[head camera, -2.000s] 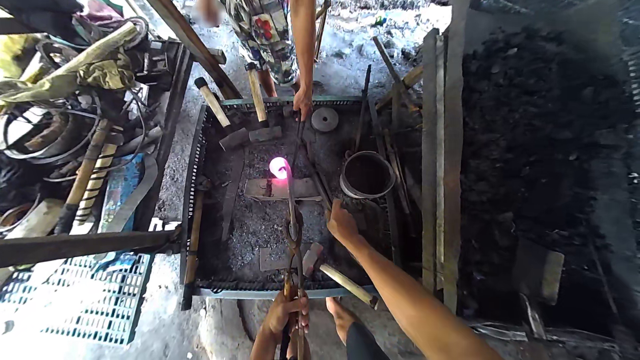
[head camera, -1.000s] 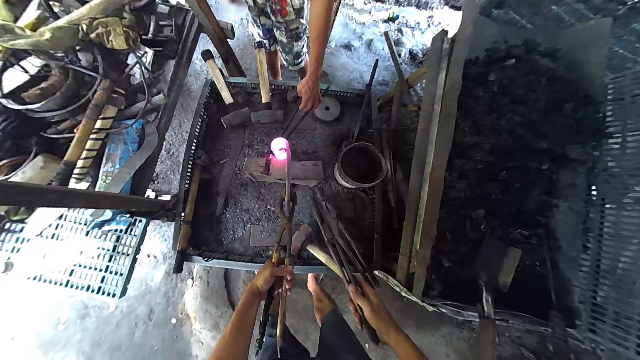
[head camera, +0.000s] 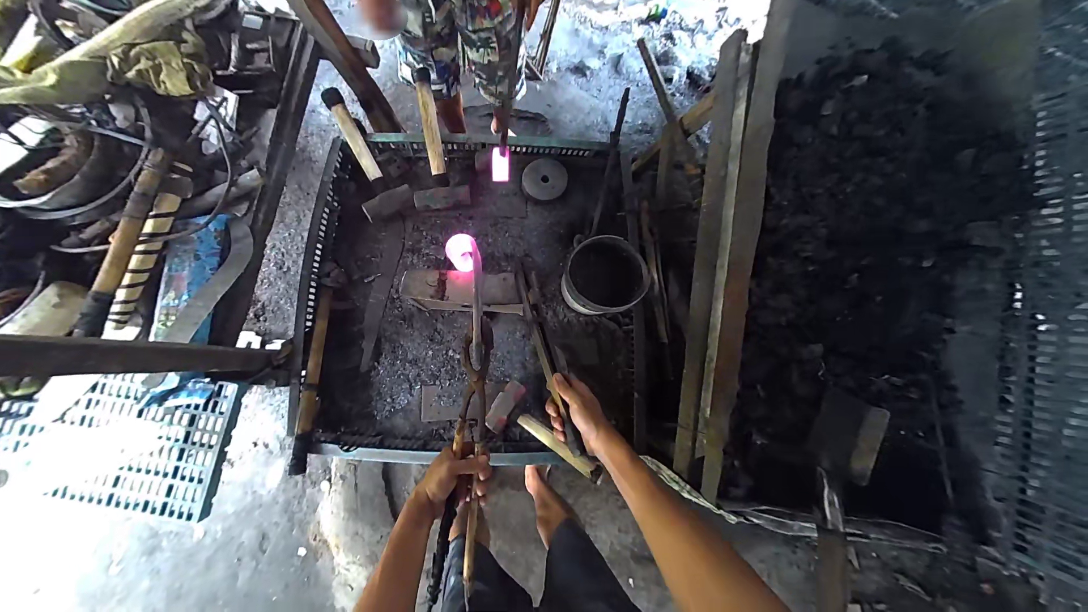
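Closed round the handles of long blacksmith's tongs (head camera: 476, 365) is my left hand (head camera: 455, 476). Their jaws hold a glowing round piece of metal (head camera: 461, 252), just above a metal block (head camera: 425, 287) in the ash-filled tray. My right hand (head camera: 578, 412) grips a second, dark pair of tongs (head camera: 542, 336), whose tips lie by the block's right end. Below them rests a hammer (head camera: 507, 406) with a wooden handle. A second glowing piece (head camera: 501, 165) hangs from a dark tool near the tray's far edge; who holds that tool is hidden.
A co-worker in patterned trousers (head camera: 493, 51) stands beyond the tray (head camera: 510, 459). Two sledgehammers (head camera: 442, 197) lean at its far left. A pot (head camera: 605, 276) and a metal disc (head camera: 544, 179) are inside. Long bars (head camera: 722, 255) and coal (head camera: 884, 212) lie right.
My right hand has moved forward with the dark tongs, from the tray's near edge to over it. The co-worker's hand has left the tray, and a second glowing piece has appeared at the far edge.
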